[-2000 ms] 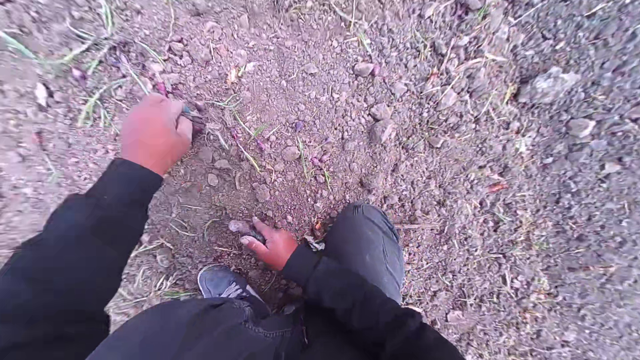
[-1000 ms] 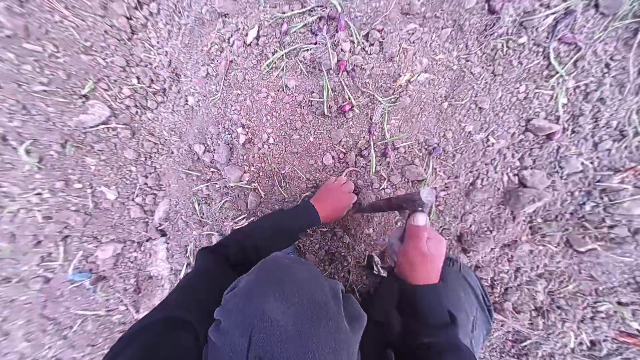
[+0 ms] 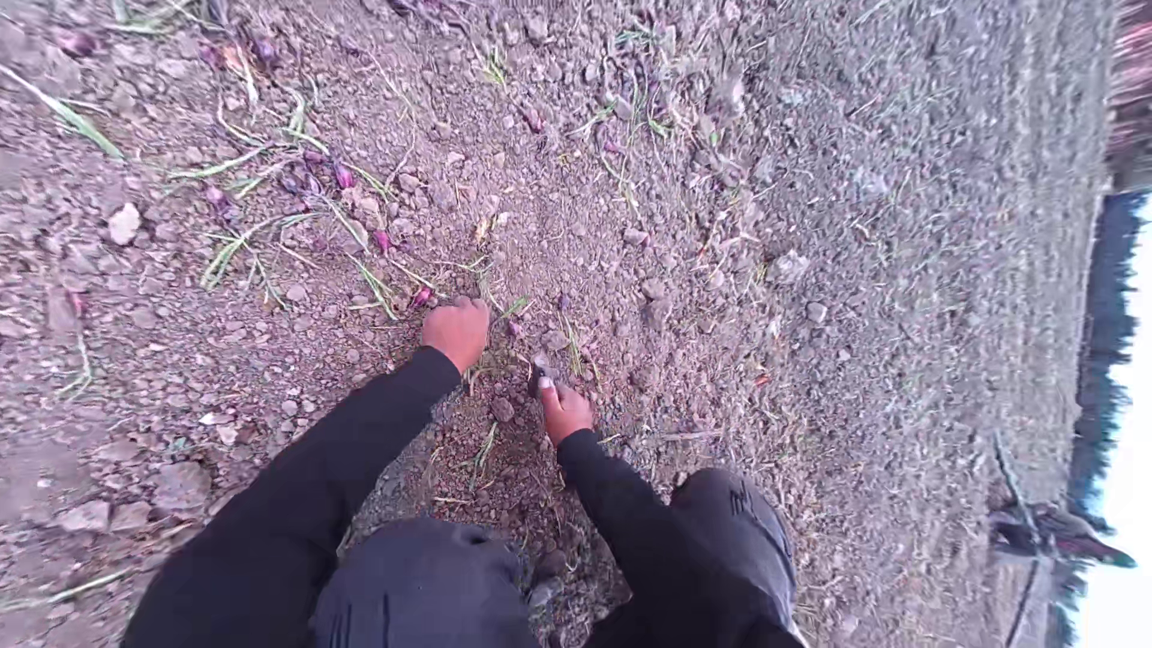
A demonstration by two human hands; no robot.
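My left hand (image 3: 457, 331) is closed low over the soil beside a small red onion (image 3: 422, 296); whether something is inside its fingers is hidden. To its right, my right hand (image 3: 564, 409) is closed around a dark tool (image 3: 537, 373), whose shape is mostly hidden by the fingers. Between and below the hands lies loose, dark soil (image 3: 504, 450) with a round clod (image 3: 502, 409). More red onions (image 3: 343, 175) with green leaves (image 3: 225, 256) lie scattered up and left of my left hand.
Stones (image 3: 183, 486) and clods lie at the lower left. My bent knees (image 3: 733, 531) frame the soil below. More plants with purple bulbs (image 3: 612, 139) lie at the upper middle. At the far right, a person (image 3: 1048, 531) is in the field, before a dark tree line (image 3: 1102, 333).
The tool's head and handle, plain in my right hand a second ago, are now mostly hidden. Both hands remain low over the soil. The view has turned to show the horizon.
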